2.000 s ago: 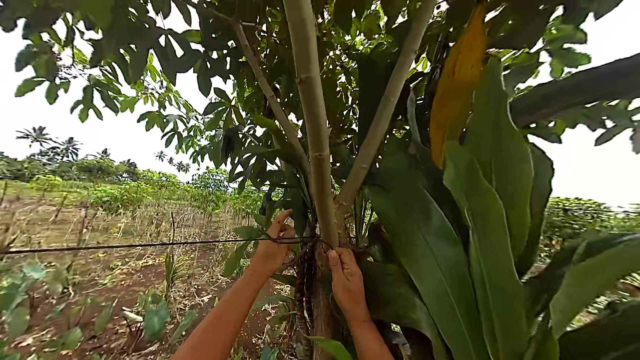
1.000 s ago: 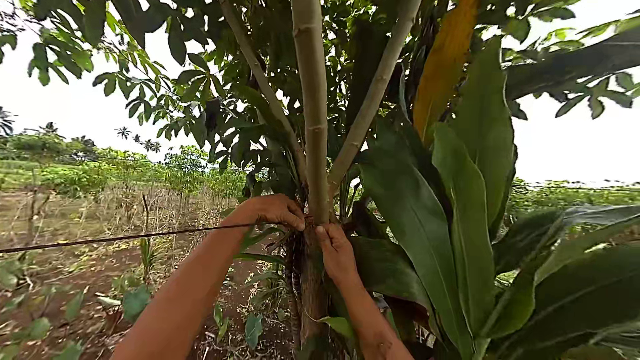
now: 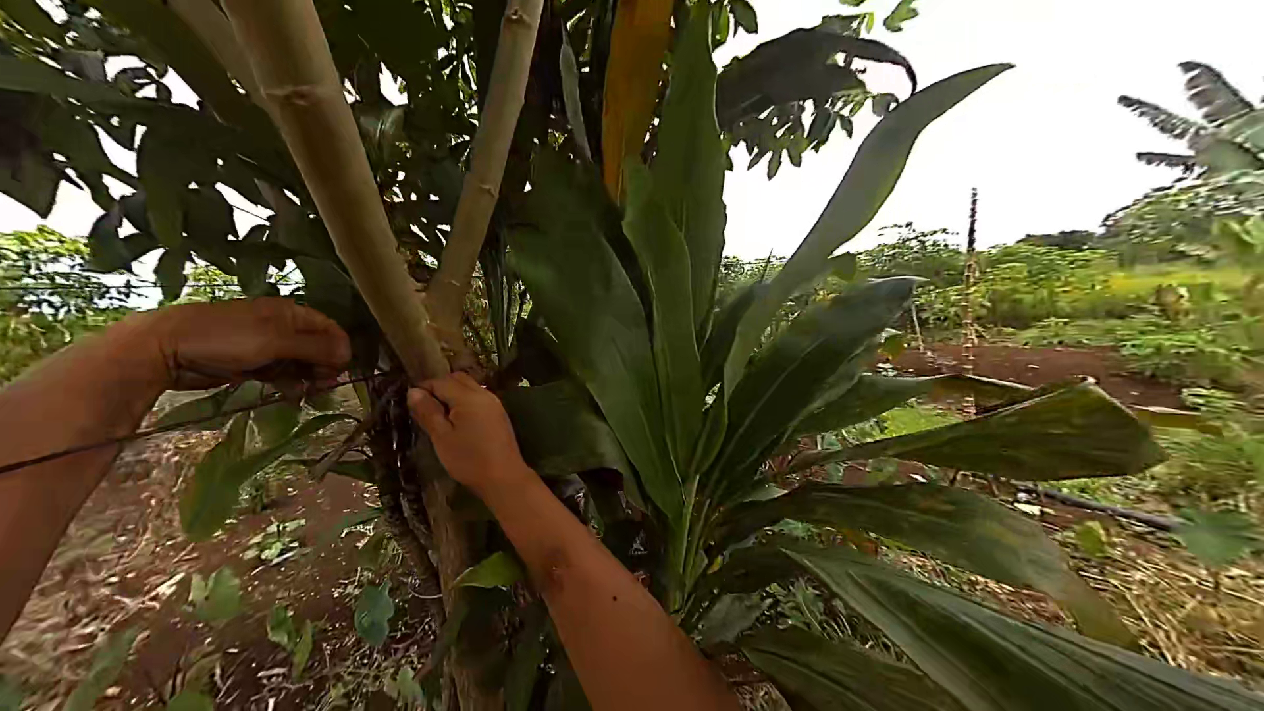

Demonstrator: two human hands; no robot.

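A thin dark cord [image 3: 148, 432] runs in from the left edge to the tree trunk [image 3: 452, 592], at the fork where pale branches [image 3: 341, 178] part. My left hand [image 3: 259, 341] is left of the fork, its fingers bent and closed on the cord near the trunk. My right hand [image 3: 464, 427] presses against the trunk just under the fork, thumb towards the cord's end; whether it pinches the cord there is hidden. Dark twisted stems [image 3: 400, 484] hang down the trunk's left side, below the cord.
A broad-leaved plant [image 3: 681, 513] stands close on the right of the trunk, its long leaves reaching over my right forearm's side. Dark foliage [image 3: 178, 168] hangs above my left hand. Dry litter and soil [image 3: 118, 583] lie below; a thin upright post [image 3: 971, 296] stands farther right.
The view has swung right and come nearer to the trunk. My left hand, raised with fingers apart two seconds ago, is now bent in by the fork. My right hand stays at the trunk.
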